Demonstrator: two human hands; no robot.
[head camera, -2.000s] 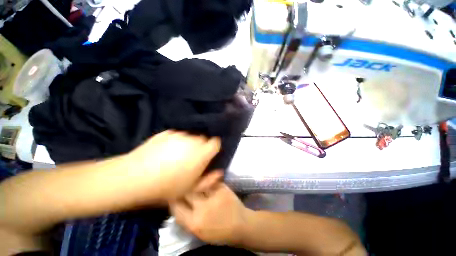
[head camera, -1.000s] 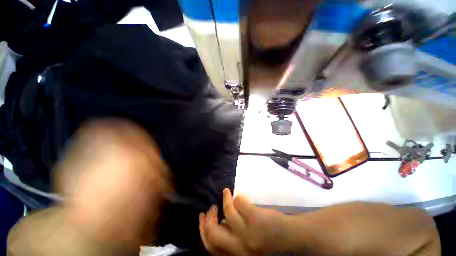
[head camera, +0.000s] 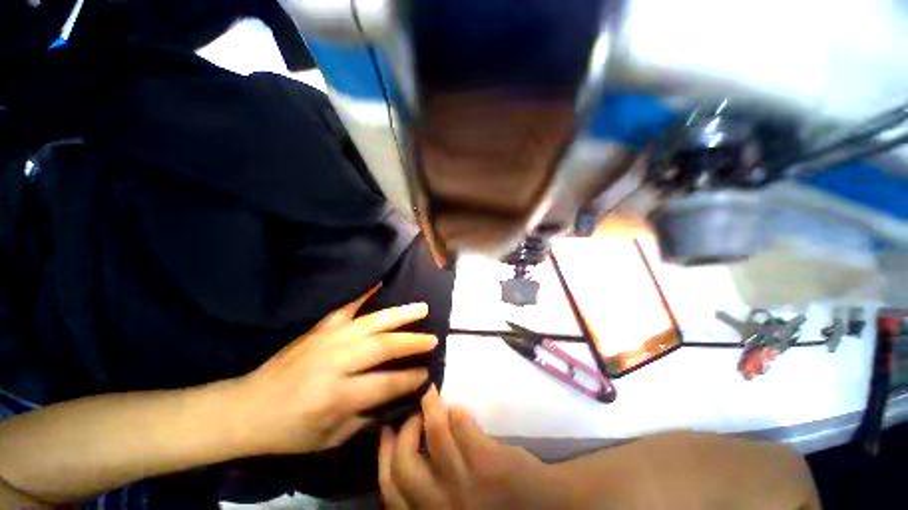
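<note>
The black garment is spread over the left of the table, its right edge beside the needle area of the sewing machine. The machine head is close and blurred, and hides the needle. My left hand lies palm down on the cloth near that edge, fingers a little apart. My right hand is just below and right of it, its fingertips at the garment's lower right edge with the cloth between fingers and thumb. Part of its grip is hidden.
Right of the garment lie thread snips with pink handles, a bright-screened smartphone and small metal attachments with a red piece. The table's marked front edge runs below. A dark strap-like thing is at far right.
The view has moved closer to the machine head. My left hand, blurred and lower left before, now rests flat by the garment's right edge. My right hand stays at the lower edge.
</note>
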